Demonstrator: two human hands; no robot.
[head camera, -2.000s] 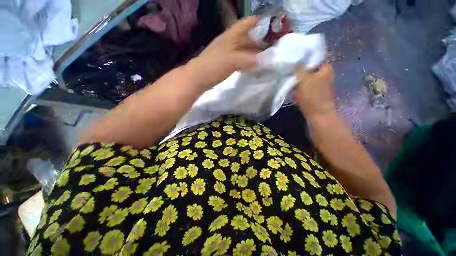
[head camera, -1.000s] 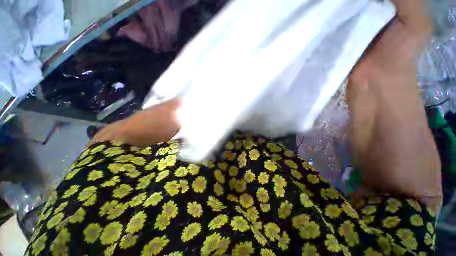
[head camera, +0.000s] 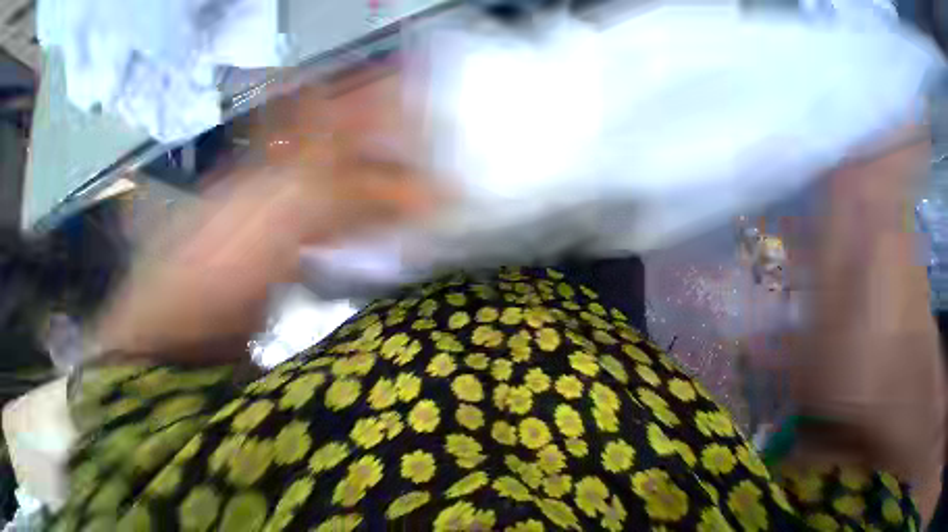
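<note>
A white garment (head camera: 624, 114) is stretched across the upper middle and right of the view, raised above my lap and strongly blurred. My left hand (head camera: 353, 171) is at the garment's left end, its fingers blurred against the cloth. My right forearm rises at the right edge to the garment's right end. My right hand is hidden by the cloth or too blurred to make out. Another bit of white cloth (head camera: 307, 327) shows beside my lap, below my left forearm.
The worktable (head camera: 78, 156) with its metal edge is at the upper left, with a white garment pile (head camera: 156, 68) on it. Scraps lie on the grey floor (head camera: 696, 312) at the right. A cream board or stool part (head camera: 36, 431) is at the lower left.
The garment has moved right and is now stretched sideways across the view. My left hand has moved up from beside my lap. The view has shifted, showing more of the table at left.
</note>
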